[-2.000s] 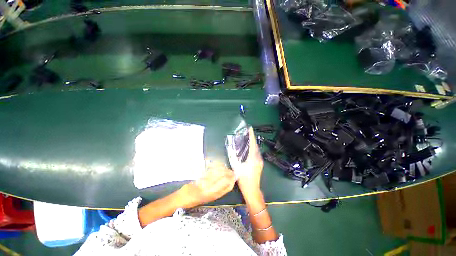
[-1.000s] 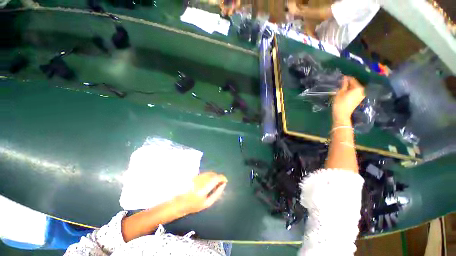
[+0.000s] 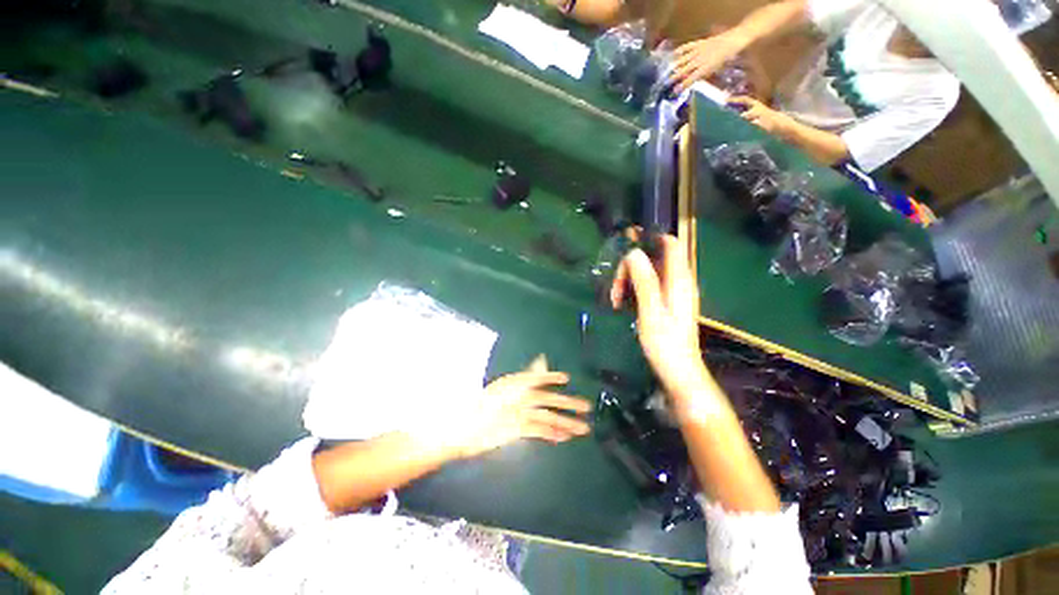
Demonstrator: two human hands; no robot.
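Note:
My left hand (image 3: 528, 407) is open and empty, fingers apart, at the right edge of the white stack (image 3: 395, 366). My right hand (image 3: 660, 296) reaches forward to the lower end of the bluish divider bar (image 3: 661, 174). A small dark object shows at its fingertips; whether the fingers grip it is unclear. The pile of unbagged black adapters (image 3: 813, 453) lies at the right, partly hidden by my right forearm. Bagged adapters (image 3: 888, 296) lie on the raised green board (image 3: 761, 285).
The conveyor belt (image 3: 441, 151) beyond the near table carries scattered adapters (image 3: 509, 186). Another person's hands (image 3: 708, 58) are at the board's far end, by a bagged item. The board has a yellow-tan wooden edge (image 3: 813, 363). A blue and white bin (image 3: 116, 465) sits lower left.
My right hand has moved left from above the bagged adapters to the divider bar. My left hand's fingers have spread. The other person's hands have come in at the board's far end.

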